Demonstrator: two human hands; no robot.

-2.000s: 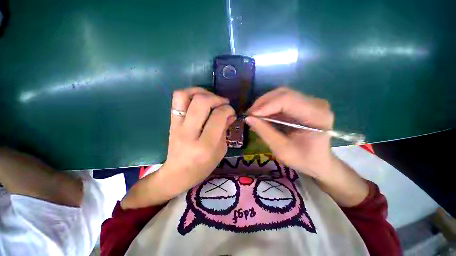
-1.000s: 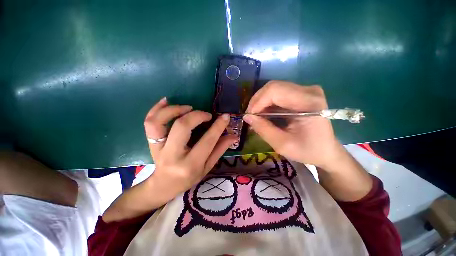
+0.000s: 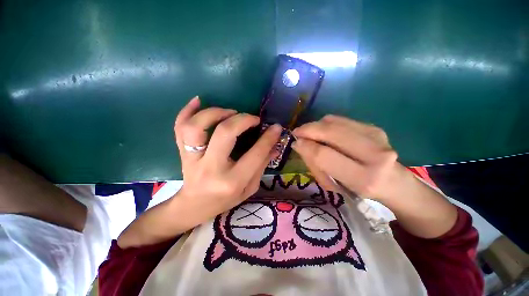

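A black phone body [image 3: 293, 98] is tilted to the right in front of me, with a bright round disc [image 3: 290, 77] near its far end and a patterned area [image 3: 282, 151] at its near end. My left hand [image 3: 223, 153], with a ring, grips the phone's left side, thumb and fingers at its lower half. My right hand [image 3: 348, 150] pinches at the phone's right edge near the middle; any small part there is hidden by the fingertips. The whitish wrapped end of a thin tool [image 3: 377, 215] shows below my right hand, its shaft mostly hidden in the hand.
The glossy green table [image 3: 116, 115] has a bright glare beyond the phone. A pale strip of table runs away from me behind it. Another person's forearm [image 3: 40, 193] and white clothing are at the left edge. A printed apron covers my lap.
The phone has tilted and shifted right. The tool has swung from pointing right to pointing down under my right hand. The thin bright line beyond the phone no longer shows.
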